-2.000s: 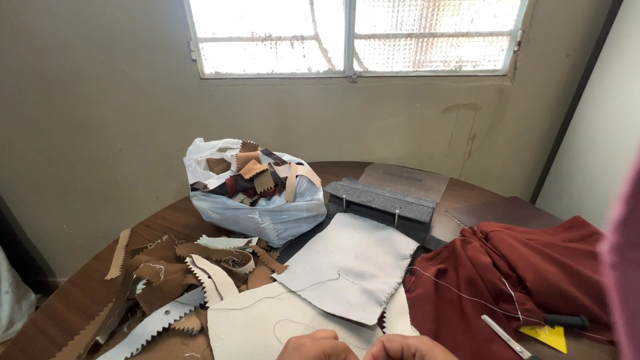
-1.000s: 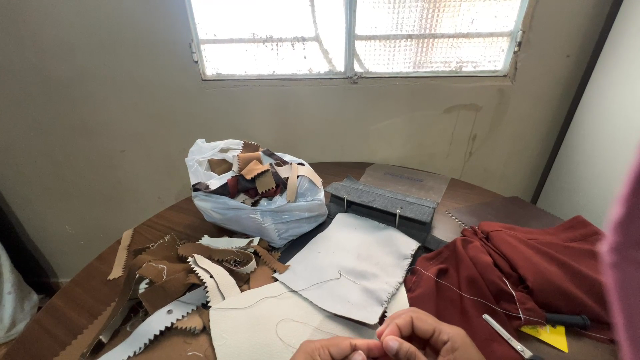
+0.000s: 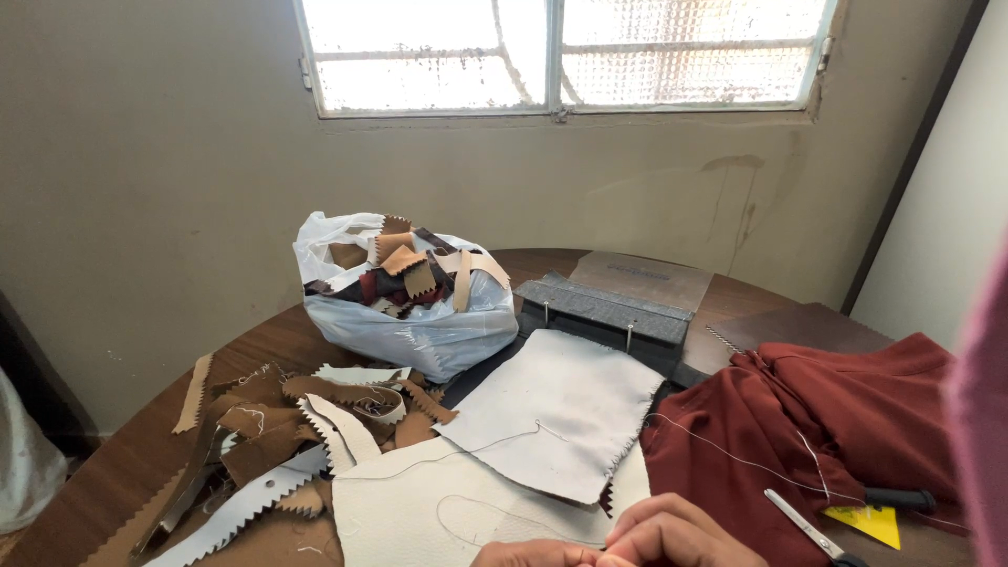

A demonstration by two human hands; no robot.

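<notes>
My left hand (image 3: 535,554) and my right hand (image 3: 669,535) meet at the bottom edge, fingertips pinched together on a thin thread (image 3: 472,504) that loops over a cream leather-like sheet (image 3: 409,496). Whether a needle is between the fingers cannot be seen. Just beyond lies a pale grey-white fabric piece (image 3: 551,402) with a stitched, jagged right edge, and a needle (image 3: 551,430) with thread rests on it. To the right are dark red cloth (image 3: 858,409), a loose thread across it, and scissors (image 3: 803,524) beside a yellow triangular piece (image 3: 866,524).
A white plastic bag (image 3: 409,339) full of scraps stands at the back left of the round wooden table (image 3: 260,331). Brown and white zigzag-cut scraps (image 3: 260,441) cover the left side. A dark grey fabric-covered item (image 3: 606,307) with two pins lies behind the pale piece.
My right hand has risen into fuller view over the cream sheet, and both hands have shifted somewhat to the right. The fingertips stay together.
</notes>
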